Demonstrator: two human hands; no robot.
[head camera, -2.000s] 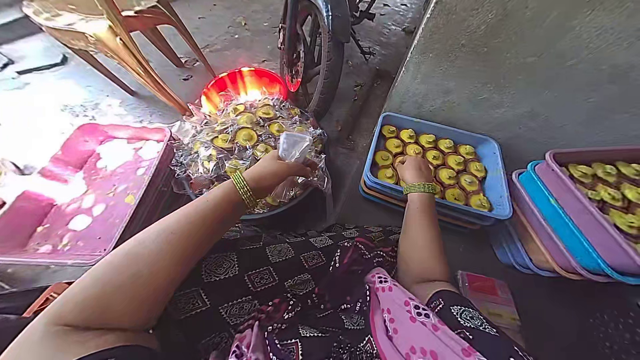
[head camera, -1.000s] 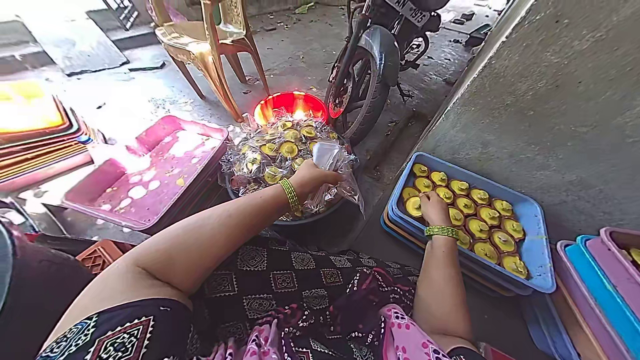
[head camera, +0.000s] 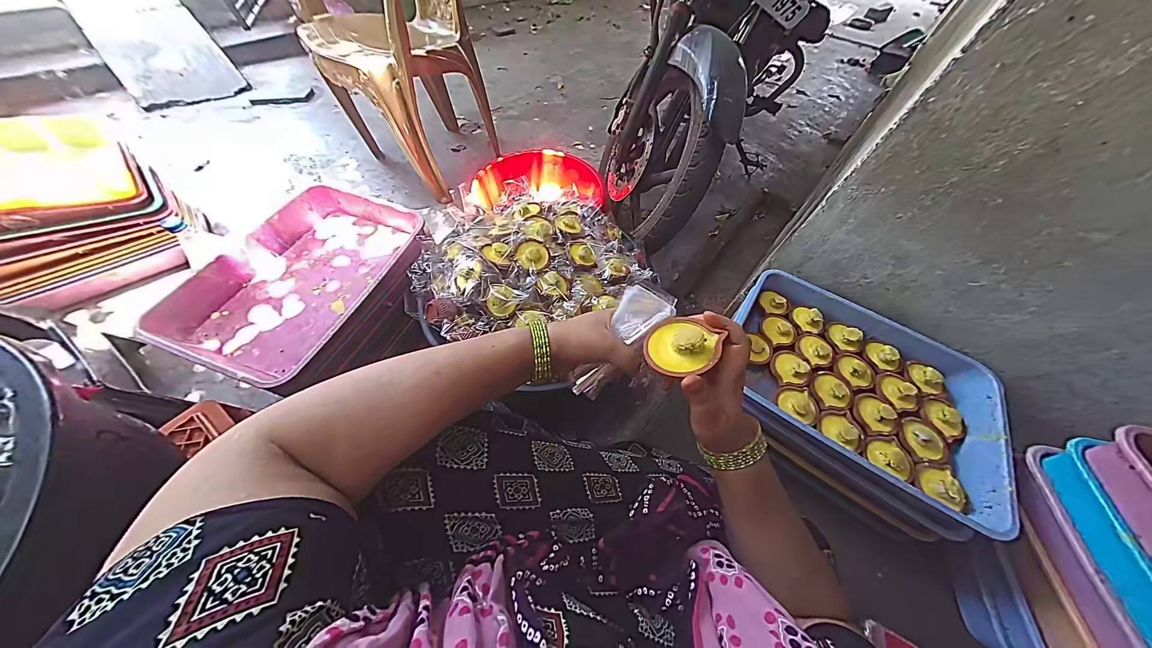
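My right hand (head camera: 720, 387) holds a clay diya filled with yellow wax (head camera: 682, 347) by its rim, face up. Close beside it, my left hand (head camera: 598, 344) grips clear plastic bags (head camera: 642, 312), whose edges meet the diya's near side. Beyond my left forearm, a heap of diyas wrapped in clear plastic (head camera: 533, 256) fills a round tub. To the right, a blue plastic tray (head camera: 988, 450) carries rows of unwrapped yellow diyas (head camera: 853, 370). The fingertips of my left hand are partly hidden.
A pink tray with white bits (head camera: 270, 333) tops a stack at the left. Behind the heap are a red basin (head camera: 576, 171), a gold plastic chair (head camera: 360, 45) and a motorcycle wheel (head camera: 670, 162). More stacked trays (head camera: 1093, 504) stand at the right, below a grey wall (head camera: 1008, 225).
My right hand has moved left from the blue tray to my left hand, and now a diya shows in it. My left hand still holds the plastic bags.
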